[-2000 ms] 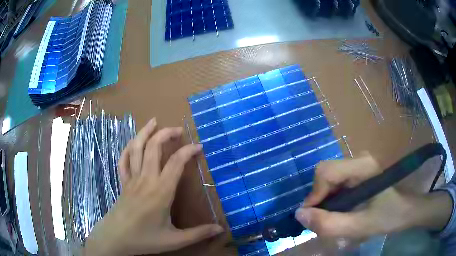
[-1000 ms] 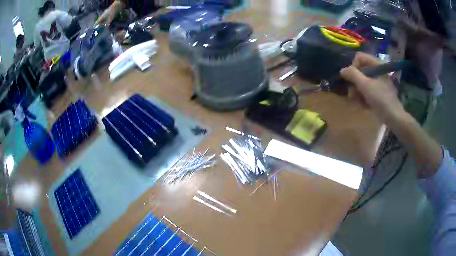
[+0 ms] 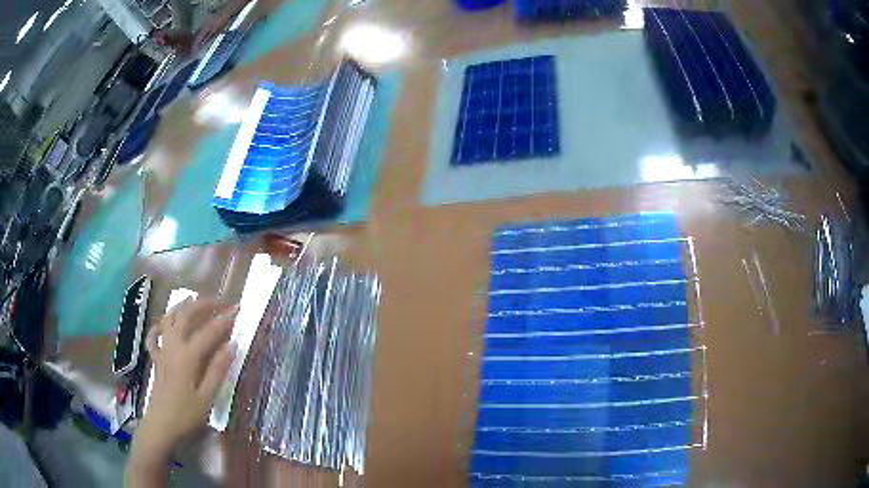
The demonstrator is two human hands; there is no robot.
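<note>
The bright blue solar panel (image 3: 591, 362) with silver lines lies on the brown table at centre right; its bottom is cut off by the frame edge. Thin ribbon runs along its left and right sides. My left hand (image 3: 191, 367) is at the left over two white strips; one strip (image 3: 250, 334) shows at its right side, the other is mostly hidden behind the fingers. The hand is blurred and I cannot tell whether it grips a strip. The long ribbon bundle (image 3: 319, 372) lies between the hand and the panel. My right hand is not in view.
A stack of finished panels (image 3: 272, 148) stands on a green mat at the upper left. A pale mat (image 3: 610, 129) holds a single dark blue cell (image 3: 507, 110) and a cell stack (image 3: 710, 71). Short ribbon pieces (image 3: 762, 202) lie at right. A black oblong object (image 3: 131, 324) lies far left.
The view has swung back left from the iron's rest. My left hand has moved left from the panel's edge to the white strips. My right hand with the iron has left the view.
</note>
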